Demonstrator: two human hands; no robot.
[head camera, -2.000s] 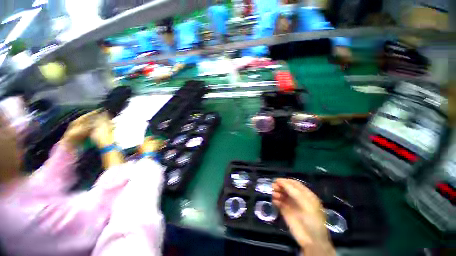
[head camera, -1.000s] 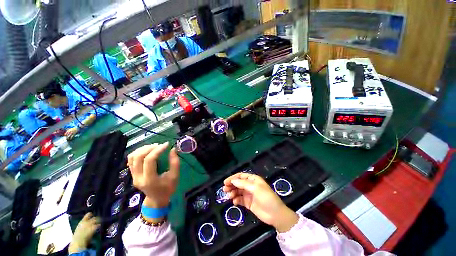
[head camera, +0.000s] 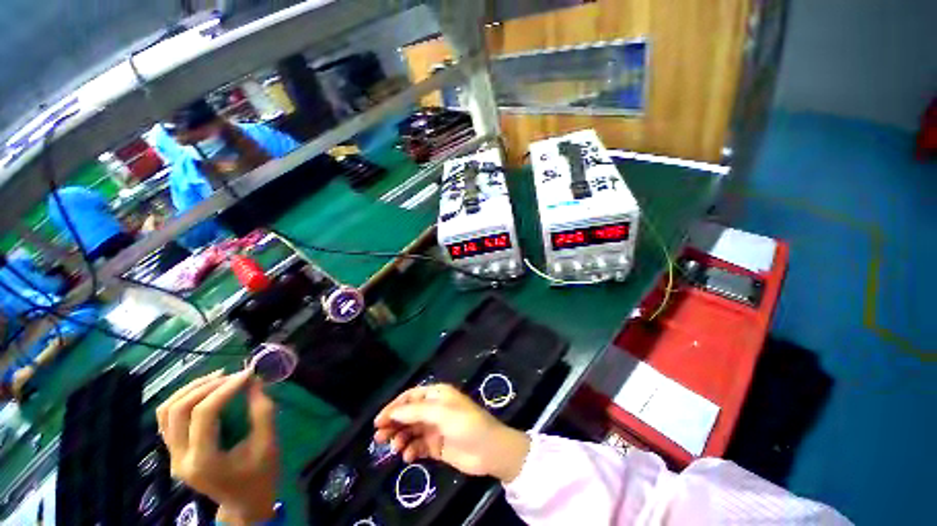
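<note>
The black test fixture (head camera: 334, 360) stands left of centre, with a red clamp handle (head camera: 249, 273). A round module (head camera: 344, 304) with a light mark on its purple face sits at its right side; another purple module (head camera: 272, 362) is at its left side. My left hand (head camera: 221, 442) is raised beside the left module, fingers bent and apart; contact is unclear. My right hand (head camera: 447, 426) is over the black compartment tray (head camera: 491, 331), its curled fingertips at a round module (head camera: 382, 450); whether they grip it is unclear. Bright-rimmed round units (head camera: 414, 486) lie in other pockets.
Two white power supplies (head camera: 584, 205) with red digits stand behind the tray. Thin cables run across the bench. A red bin (head camera: 688, 360) with papers is at the right, below the bench edge. More black trays (head camera: 98, 442) are at left. People in blue (head camera: 185, 175) are opposite.
The view has turned right and no longer shows the neighbour's hand at left. My left hand has moved close to the fixture's left module. My right hand stays over the same part of the tray.
</note>
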